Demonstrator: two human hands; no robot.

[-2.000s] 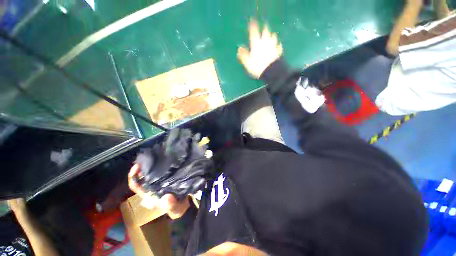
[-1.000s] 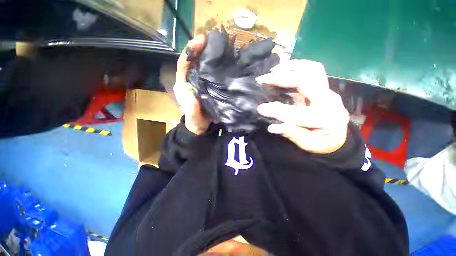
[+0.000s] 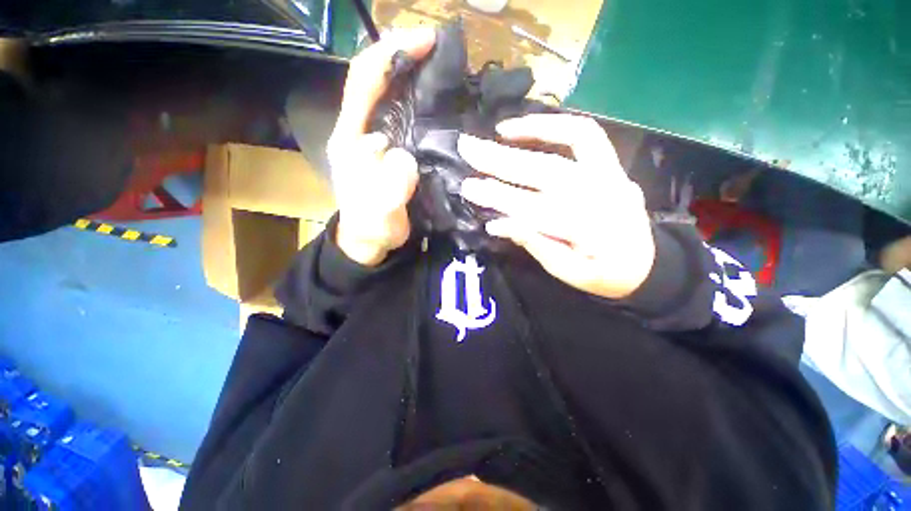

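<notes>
A glossy black sculpted part point(image 3: 440, 135) with wavy, jagged lobes is held close to my chest, over the bench's front edge. My left hand point(image 3: 375, 155) grips its left side, with fingers over the top left. My right hand point(image 3: 569, 200) lies against its right side, with fingers spread over the surface. The hands hide much of the part. Whether a smaller piece is between the fingers cannot be told. A tan cardboard sheet point(image 3: 574, 30) with wet stains lies on the bench behind, bearing a white dish point(image 3: 487, 4) cut by the top edge and a thin stick point(image 3: 540, 43).
The green bench point(image 3: 719, 70) extends right. An open carton point(image 3: 265, 180) is at lower left. Red stools point(image 3: 744, 228) stand on the blue floor point(image 3: 130, 299). Blue bins point(image 3: 85, 464) are at bottom left. A person's pale clothing point(image 3: 864, 334) is at right. A dark panel point(image 3: 170, 15) is upper left.
My right hand has come from over the bench to the black part, which has turned. Since a second ago both hands have shifted slightly left and up, and the left fingers have closed further over it.
</notes>
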